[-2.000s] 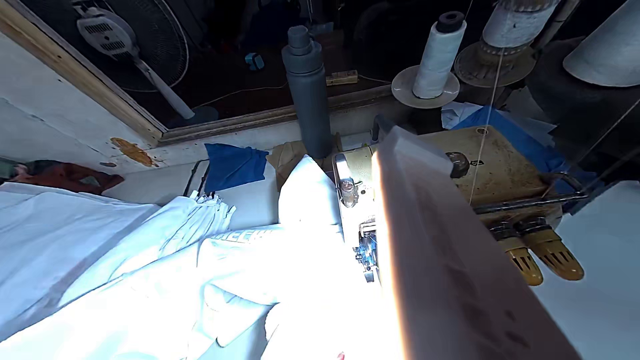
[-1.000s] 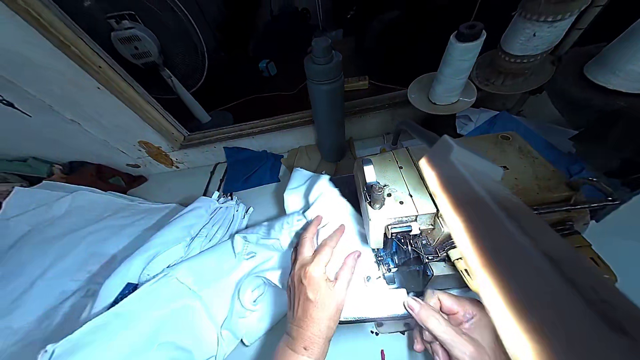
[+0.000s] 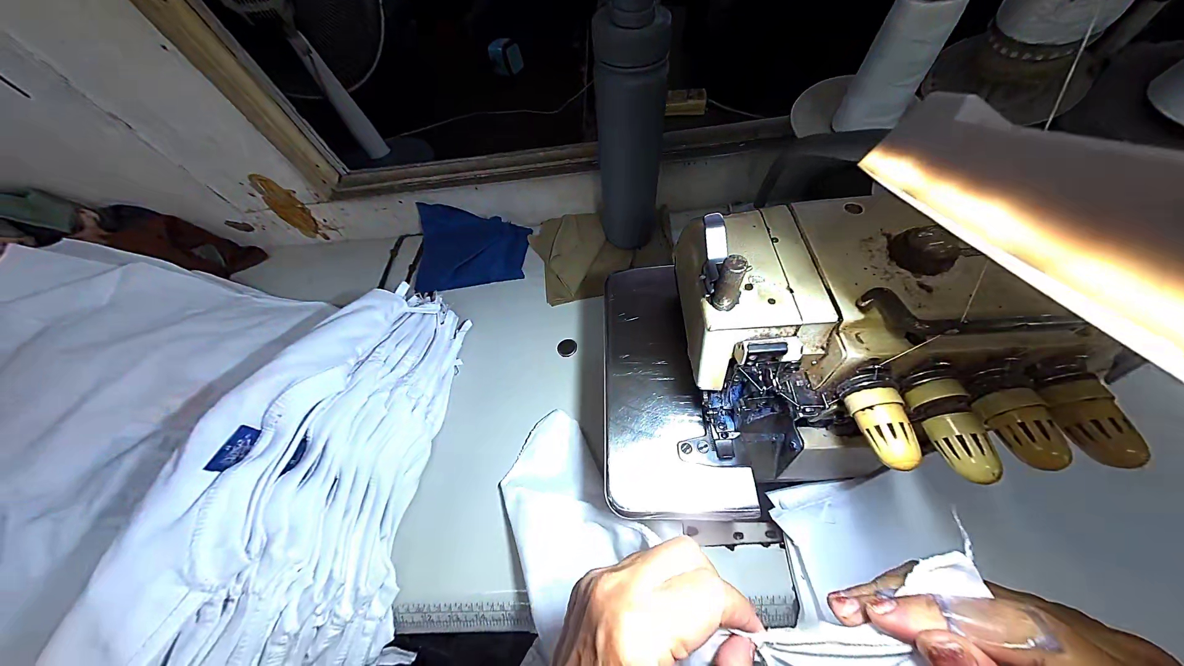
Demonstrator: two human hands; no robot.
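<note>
At the bottom, my left hand point(image 3: 652, 606) pinches the edge of a white cloth piece point(image 3: 555, 499) just in front of the overlock sewing machine point(image 3: 758, 277). My right hand point(image 3: 980, 620) grips the same stretch of seamed cloth point(image 3: 832, 643) to the right, thumb and fingers closed on it. A white scrap with a loose thread shows at its fingers, and something clear is wrapped around one finger. The machine's metal plate point(image 3: 652, 398) and needle area lie beyond both hands, with no cloth on the plate.
Stacked white garments point(image 3: 342, 462) fill the left. Blue point(image 3: 472, 245) and tan point(image 3: 573, 254) scraps and a grey bottle point(image 3: 632, 129) stand behind. Yellow tension knobs point(image 3: 883, 430) line the machine's front. A lit lamp shade point(image 3: 1045, 203) overhangs the right. A ruler tape point(image 3: 462, 617) edges the table.
Both hands have moved from beside the machine's plate toward the table's front edge. The cloth that lay at the needle area is off the plate. The view has shifted closer to the machine.
</note>
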